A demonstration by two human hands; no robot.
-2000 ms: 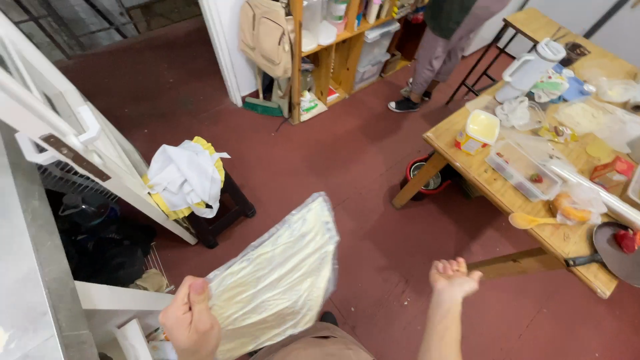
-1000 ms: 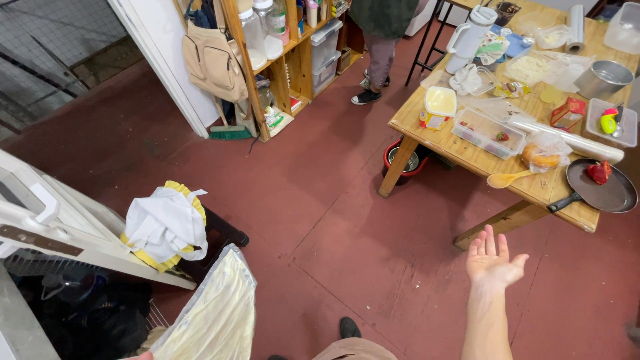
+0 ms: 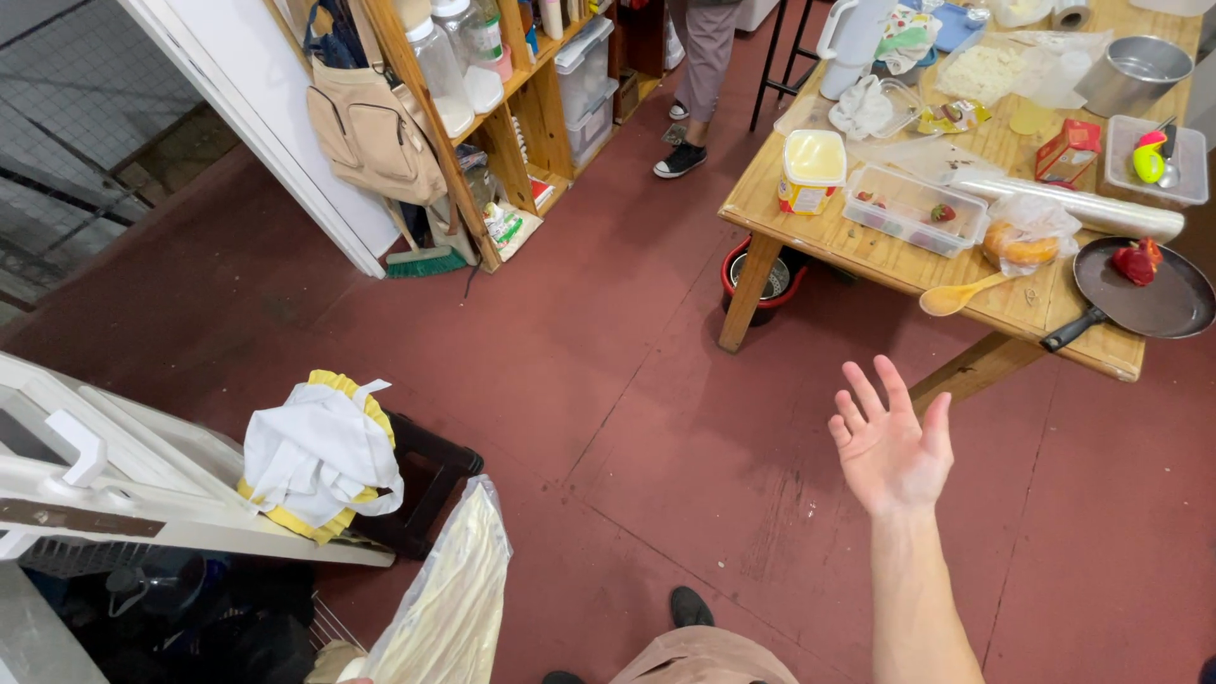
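Observation:
A clear plastic sheet or bag with a flat, pale yellow content (image 3: 451, 594) hangs at the lower middle left. Only a fingertip of my left hand (image 3: 357, 680) shows at the bottom edge, against that plastic; the rest of the hand is out of frame. My right hand (image 3: 893, 446) is palm up with its fingers spread, holding nothing, over the red floor. It is nearest to the leg of the wooden table (image 3: 1035, 328). Near that table edge lie a wooden spoon (image 3: 950, 298) and a frying pan (image 3: 1154, 304) with a red item in it.
A dark stool (image 3: 442, 475) bears a white and yellow cloth (image 3: 318, 456), beside a white door (image 3: 190, 475). A red bucket (image 3: 760, 285) stands under the table. Another person (image 3: 703, 76) stands by the wooden shelves (image 3: 532, 123). A green broom (image 3: 425, 262) leans near the doorway.
Two seconds ago my left hand was in full view gripping the plastic; now it is almost out of frame. My right hand has opened from curled fingers. The view has shifted.

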